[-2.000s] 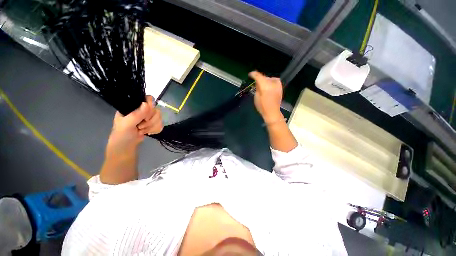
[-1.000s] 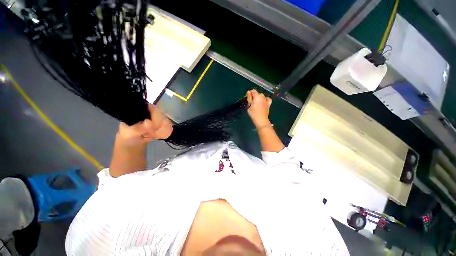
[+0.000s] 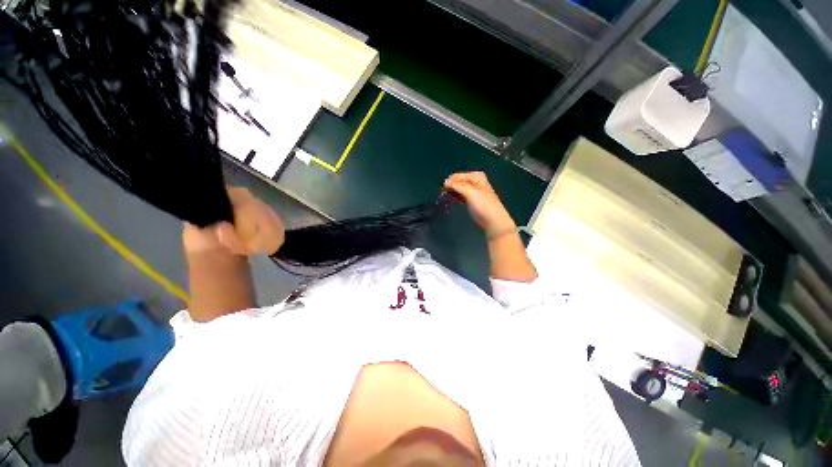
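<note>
My left hand (image 3: 239, 223) is shut around the middle of a thick bundle of thin black cables (image 3: 160, 109). The upper part fans out to the top left edge, where it is cut off and partly blurred. The rest runs right from the fist, in front of my chest. My right hand (image 3: 467, 191) pinches the thin far tips of this part, with a small reddish spot at the fingers. The bundle is held above the bench edge and the floor. How many tips the right fingers hold cannot be told.
A cream tray (image 3: 333, 66) and a white sheet (image 3: 296, 137) with small black parts lie at upper left. A long cream tray (image 3: 639, 242) with round black items lies right. A white box-shaped container (image 3: 657, 114) sits by the shelf rail. A blue stool (image 3: 114, 351) stands at lower left.
My right hand moved from a raised thumb near the post down to pinching the cable tips. My left hand and the bundle shifted slightly left, uncovering small black parts on the white sheet.
</note>
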